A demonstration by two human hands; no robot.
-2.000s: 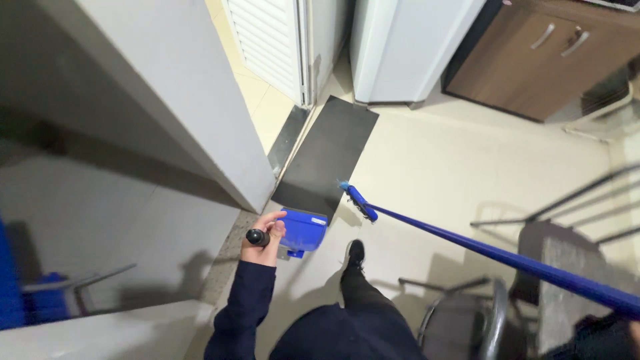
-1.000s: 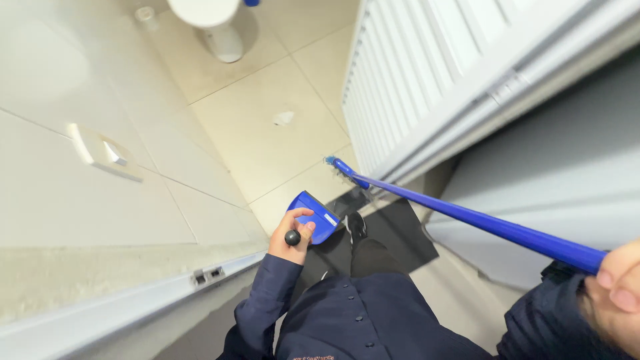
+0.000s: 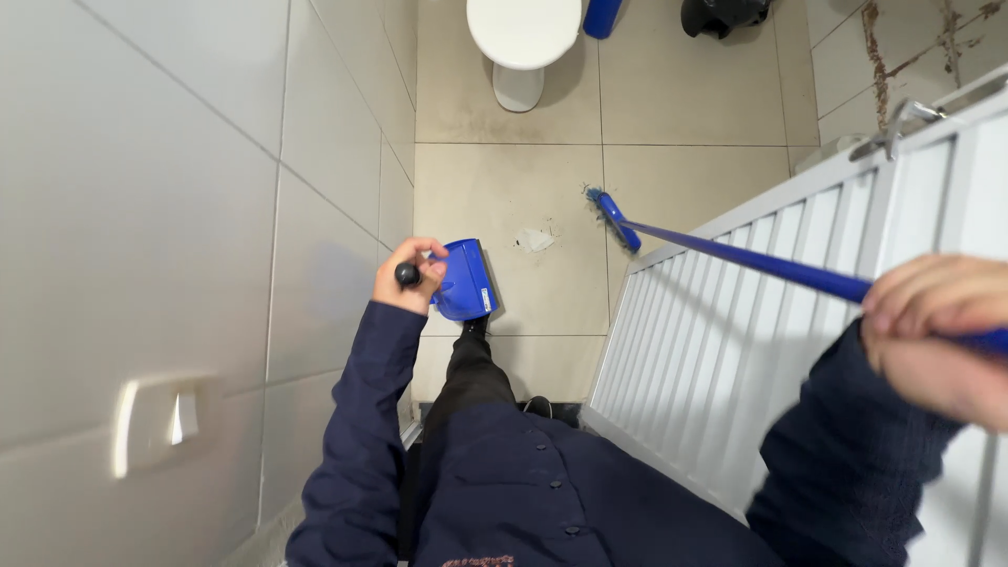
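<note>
My left hand [image 3: 411, 274] is closed around the upright handle of a blue plastic dustpan [image 3: 465, 283], whose black-tipped end [image 3: 407, 274] points up at the camera. The pan lies low, just above or on the tiles, with its dark lip facing right. At the right edge my right hand [image 3: 937, 327] grips the blue pole [image 3: 740, 254] of a broom. The broom head [image 3: 618, 220], with debris caught in its bristles, rests on the tiled floor. Between pan and broom lie a crumpled whitish scrap [image 3: 535, 240] and scattered dark specks.
A white toilet [image 3: 524, 35] stands ahead, beside a blue cylindrical object [image 3: 603, 16]. Farther right is a black plastic bag [image 3: 723, 14]. A white slatted door [image 3: 709, 346] borders my right side; a tiled wall with a light switch [image 3: 165, 421] borders my left.
I have moved from the room with chairs through the doorway onto the bathroom floor, bringing the dustpan and broom. The view has turned strongly. Both tools are now nearer the white scrap.
</note>
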